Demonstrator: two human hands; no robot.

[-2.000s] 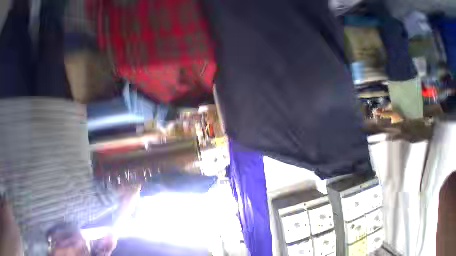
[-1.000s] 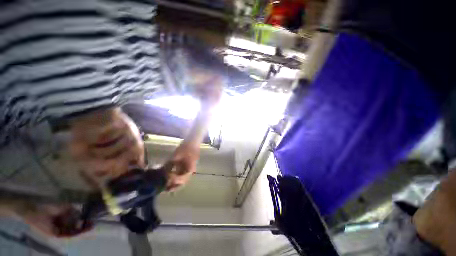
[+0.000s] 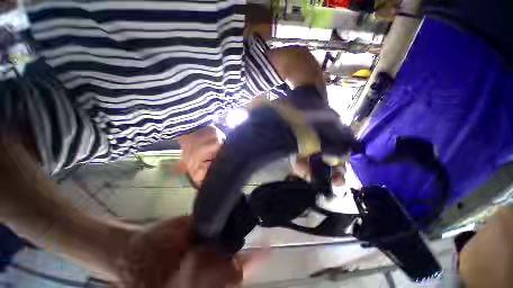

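Observation:
A dark curved head strap (image 3: 242,152) with a yellowish band and black buckle parts is held up close to the camera. A blurred hand (image 3: 174,253) is at its lower left end, on an arm from a striped sleeve. Another hand (image 3: 202,152) is beside the strap in front of the striped shirt. Fingers (image 3: 337,174) show behind the strap at the centre. I cannot tell which of these hands, if any, are my left hand or my right hand.
A person in a black-and-white striped shirt (image 3: 152,73) fills the upper left. Blue-purple cloth (image 3: 444,118) hangs at right. A black ribbed piece (image 3: 394,230) is below it. Blurred skin (image 3: 489,253) is cut off at the lower right edge.
The view has shifted, and the striped shirt shows larger and further right. The strap is now nearer and spans the centre. Hands and forearms show around it, more spread out than before.

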